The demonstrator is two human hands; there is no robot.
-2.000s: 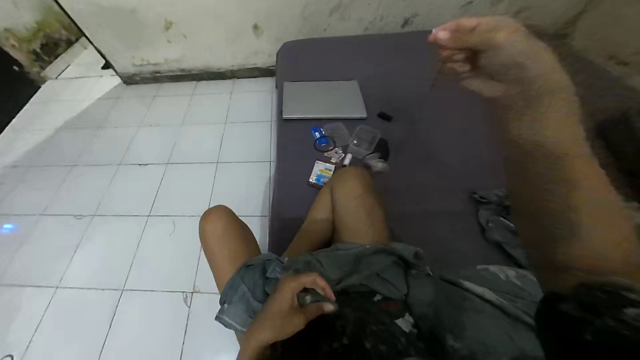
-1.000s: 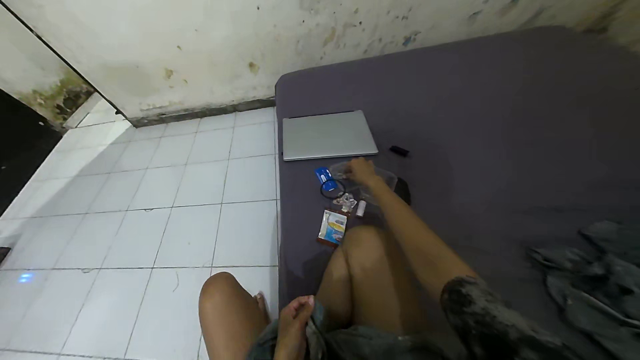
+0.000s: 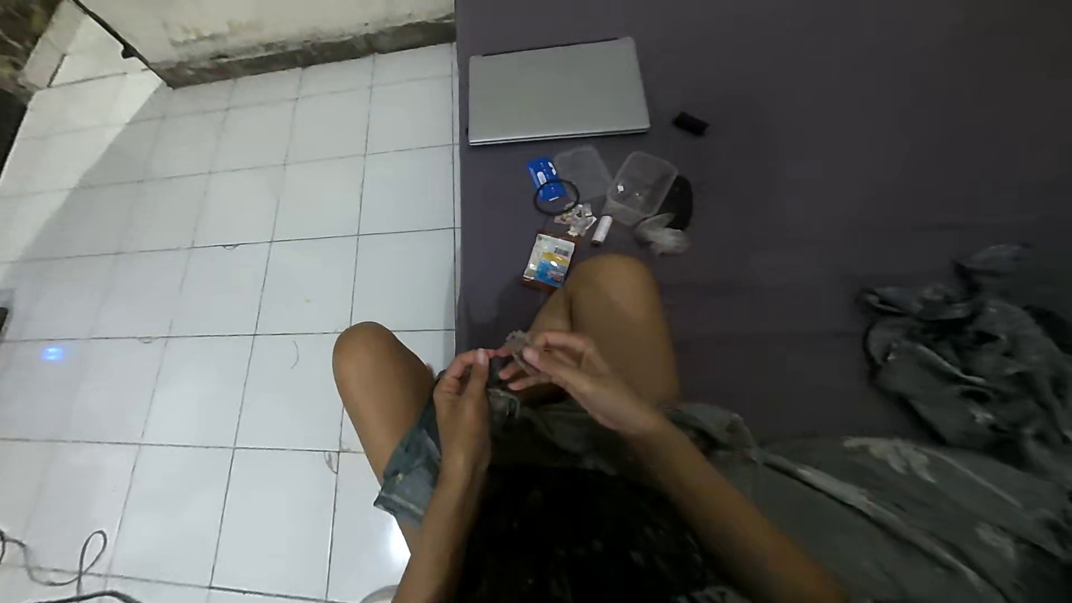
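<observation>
Above my lap, my right hand (image 3: 578, 368) pinches a small crumpled piece of clear plastic (image 3: 519, 350) between thumb and fingers. Close to its left, my left hand (image 3: 465, 394) has thumb and forefinger pinched together near a small pinkish bit; whether it grips that bit is too small to tell. Beyond my knees on the dark mattress lie a clear plastic box (image 3: 643, 186), its flat clear lid (image 3: 584, 173), a blue packet (image 3: 546, 178), a black ring (image 3: 556, 198), small wrappers (image 3: 578, 219), a white tube (image 3: 601, 230) and a small printed box (image 3: 549, 260).
A closed silver laptop (image 3: 559, 92) lies at the mattress's far left edge, with a small black object (image 3: 690, 124) beside it. A crumpled clear bag (image 3: 664, 234) rests by the plastic box. Dark clothing (image 3: 971, 360) is heaped at right. White floor tiles (image 3: 293, 285) lie left, with a cable (image 3: 79, 569).
My right hand has come back from the clear plastic containers to my lap, now with crumpled clear plastic in its fingers. My left hand is now raised close beside it.
</observation>
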